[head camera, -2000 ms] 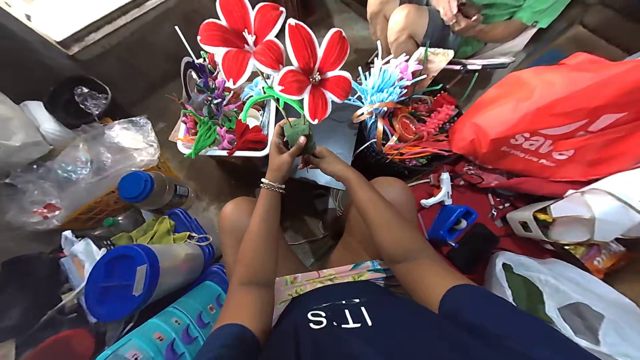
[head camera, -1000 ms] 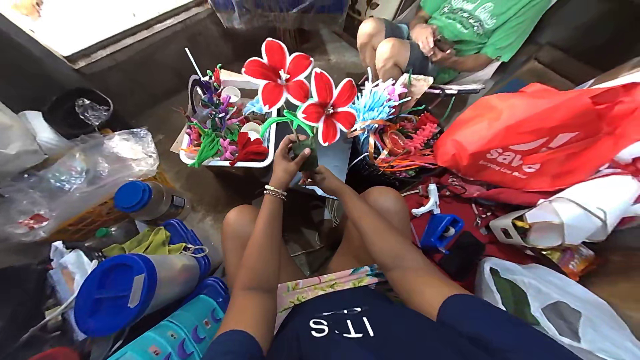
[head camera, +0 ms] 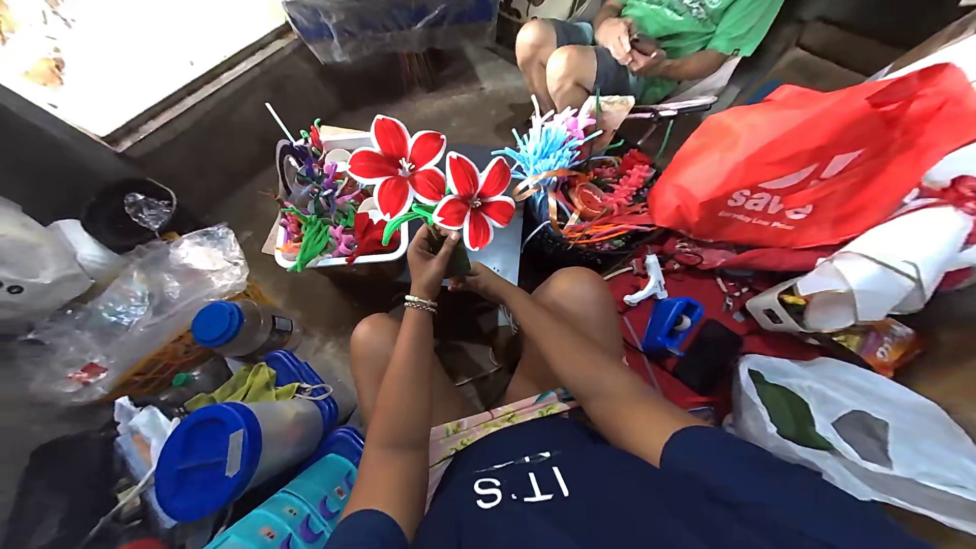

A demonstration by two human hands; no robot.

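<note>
Two red-and-white pipe-cleaner flowers, one on the left (head camera: 399, 167) and one on the right (head camera: 476, 200), rise from a small dark green base (head camera: 458, 261) above my knees. My left hand (head camera: 429, 259) grips that base from its left side, thumb in front. My right hand (head camera: 485, 281) is at the base's lower right; its fingertips are partly hidden, so its grip is unclear. A bright green pipe-cleaner piece (head camera: 409, 221) curls out left below the blooms. Behind the flowers stand a white tray (head camera: 343, 261) of pipe-cleaner pieces and light blue pipe cleaners (head camera: 550, 151) in a dark basket (head camera: 583, 250).
To the right lie a red bag (head camera: 808, 168), a white glue gun (head camera: 649, 280), a blue tape dispenser (head camera: 671, 325) and a white plastic bag (head camera: 854, 435). Blue-lidded containers (head camera: 210, 461) and a jar (head camera: 242, 329) stand left. Another person's hands (head camera: 630, 44) are beyond the basket.
The flowers and my hands have shifted a little relative to the tray, and the flowers sit lower before it than two seconds ago. The view has tilted somewhat.
</note>
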